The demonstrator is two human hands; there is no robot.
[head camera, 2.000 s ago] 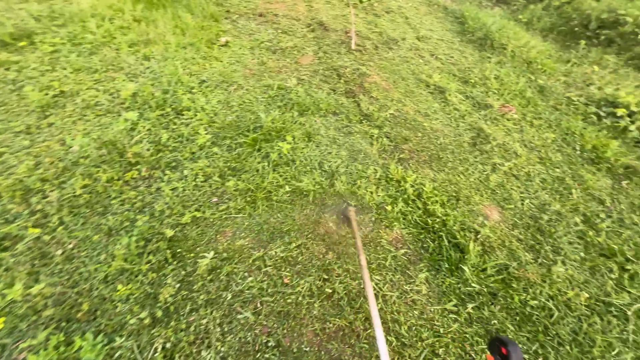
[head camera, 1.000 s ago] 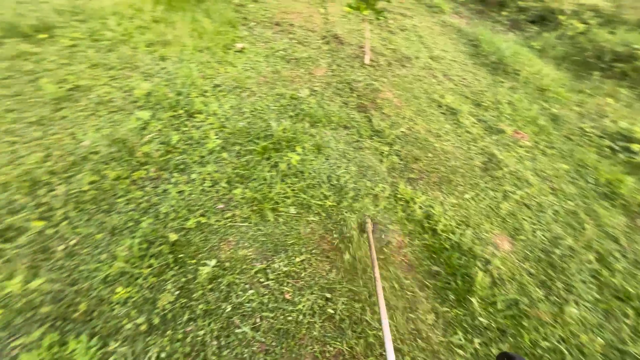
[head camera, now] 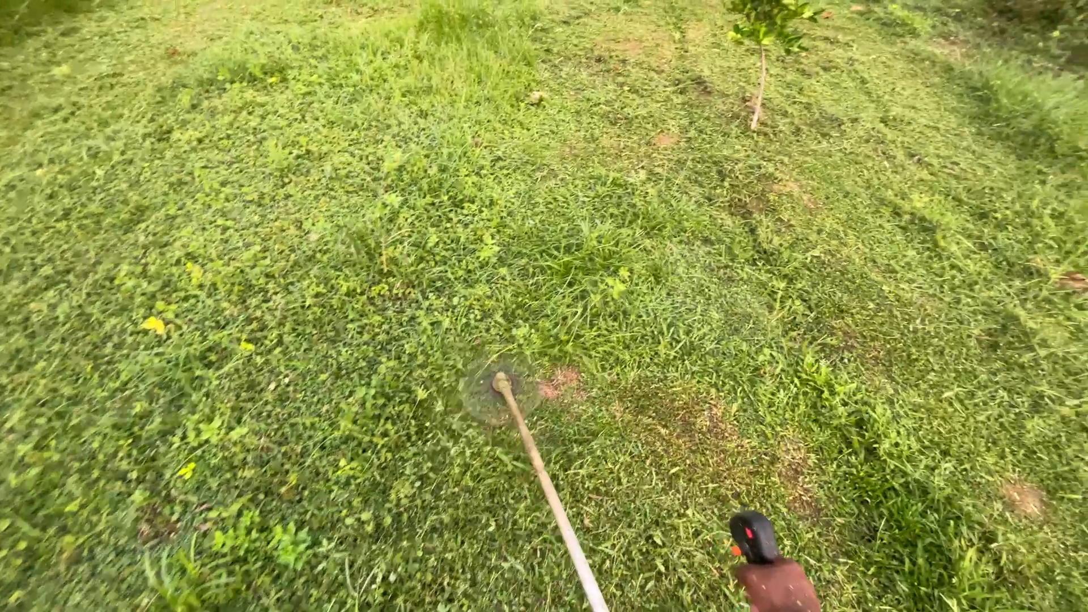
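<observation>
A brush cutter's pale shaft [head camera: 557, 510] runs up from the bottom edge to its cutting head [head camera: 501, 382]. A faint round blur surrounds that head, low over the grass. At the bottom right, my right hand [head camera: 778, 588] shows only in part, flecked with small bits, against the black control handle [head camera: 754, 535] with red-orange controls. Its fingers are mostly cut off by the frame's edge, but it appears closed on the handle. My left hand is out of view.
A young leafy tree with a thin trunk [head camera: 759, 89] stands upper right. Taller grass [head camera: 476, 34] grows at the top centre. A bare soil patch [head camera: 561, 382] lies just right of the cutting head. Denser growth borders the upper right.
The cutting head has swung left over the grass. More of the control handle and my right hand now shows. The view has shifted, bringing the young tree's leaves into frame.
</observation>
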